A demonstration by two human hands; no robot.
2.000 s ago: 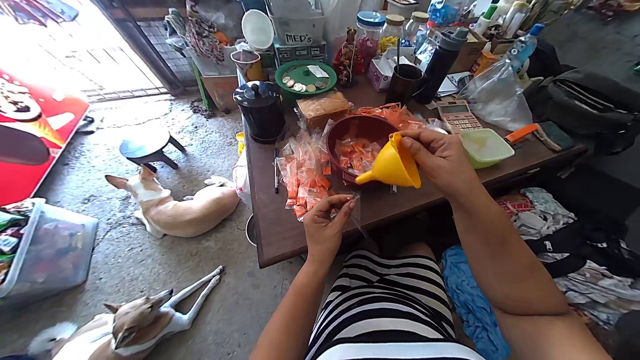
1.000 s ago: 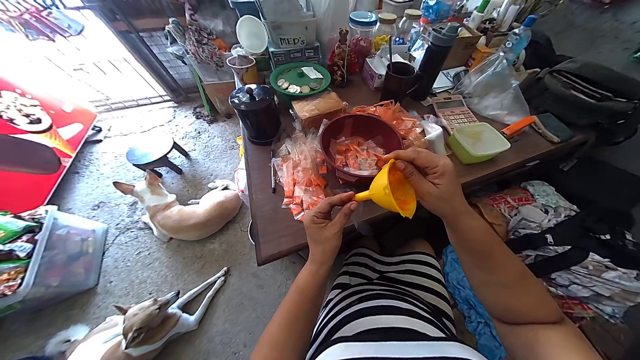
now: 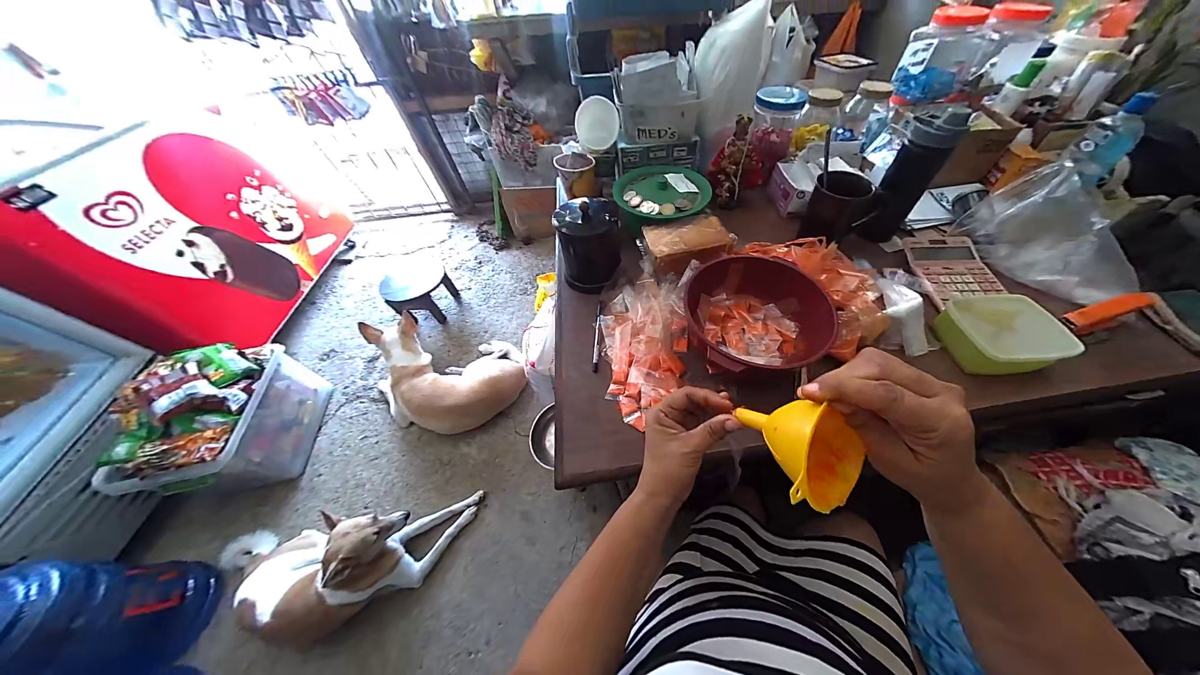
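My right hand (image 3: 895, 422) grips the rim of a yellow plastic funnel (image 3: 797, 445), which lies on its side in the air with orange residue inside its mouth. At the tip of its spout, my left hand (image 3: 686, 433) pinches something between thumb and fingertips; a clear plastic piece hangs faintly below it. Just beyond my hands stands a dark red bowl (image 3: 761, 309) holding small clear packets with orange contents. More such orange packets (image 3: 642, 352) are heaped to the left of the bowl, and others (image 3: 825, 272) lie behind it and to its right.
On the table are a light green container (image 3: 1008, 337), a pink calculator (image 3: 952, 267), a dark mug (image 3: 834, 206), a black lidded canister (image 3: 588, 246), a green dish with coins (image 3: 661, 197) and a pen (image 3: 596, 342). Two dogs (image 3: 459, 389) lie on the floor to the left.
The funnel has come down from above the bowl's near edge, and its spout tip is now at my left fingertips. The view has swung somewhat to the left.
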